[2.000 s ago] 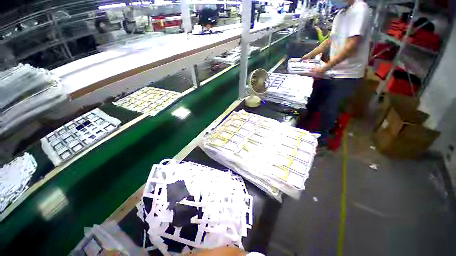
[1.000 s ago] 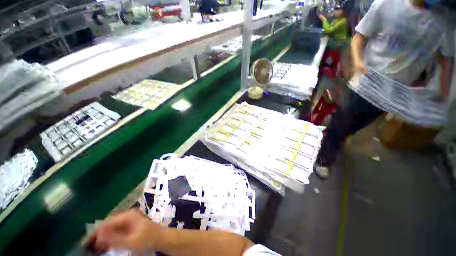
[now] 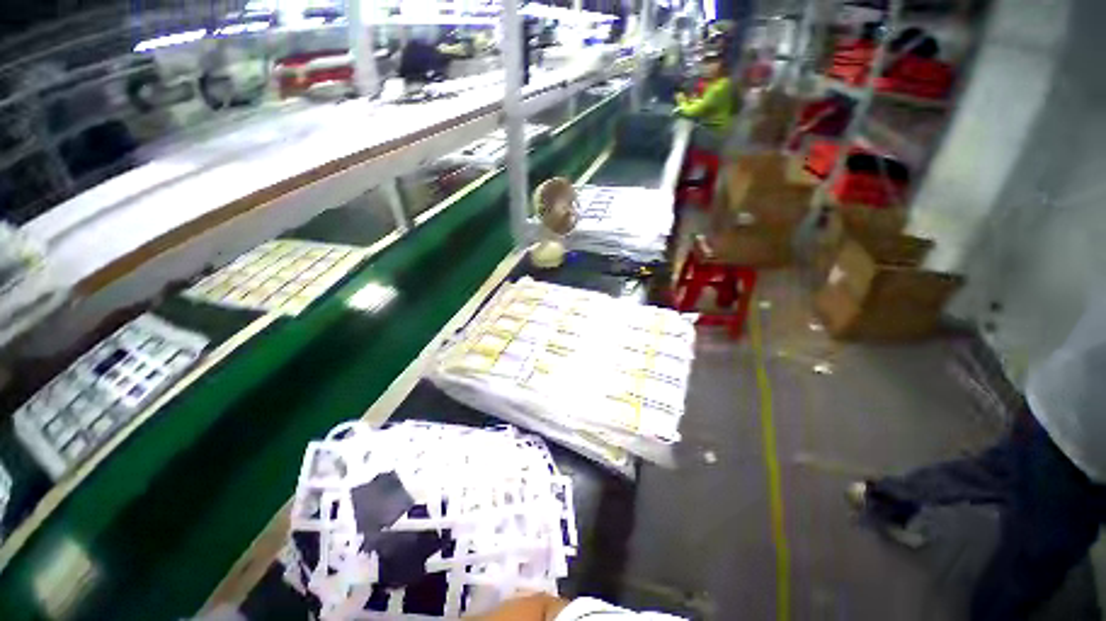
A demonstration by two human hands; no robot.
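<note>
A pile of white lattice waste liner [image 3: 522, 491] lies on the dark bench at the lower middle, with dark square pieces [image 3: 383, 500] on it. Behind it is a stack of trays with yellow-edged rows [image 3: 576, 364]. A bare forearm with a white sleeve shows at the bottom edge, in front of the pile. The hand at its end is cut off by the frame, and my other hand is out of the picture.
A green conveyor [image 3: 261, 406] runs along the left, with a tray of frames [image 3: 109, 388] and a yellowish tray [image 3: 279, 275] beyond it. A small fan [image 3: 556, 206] stands behind the stack. A person [image 3: 1043, 485] walks at the right. Red stools [image 3: 716, 285] and cardboard boxes [image 3: 885, 285] stand on the floor.
The hand seen over the lower left has dropped out of the picture. The person with the sheets has moved to the right edge. The view has shifted right.
</note>
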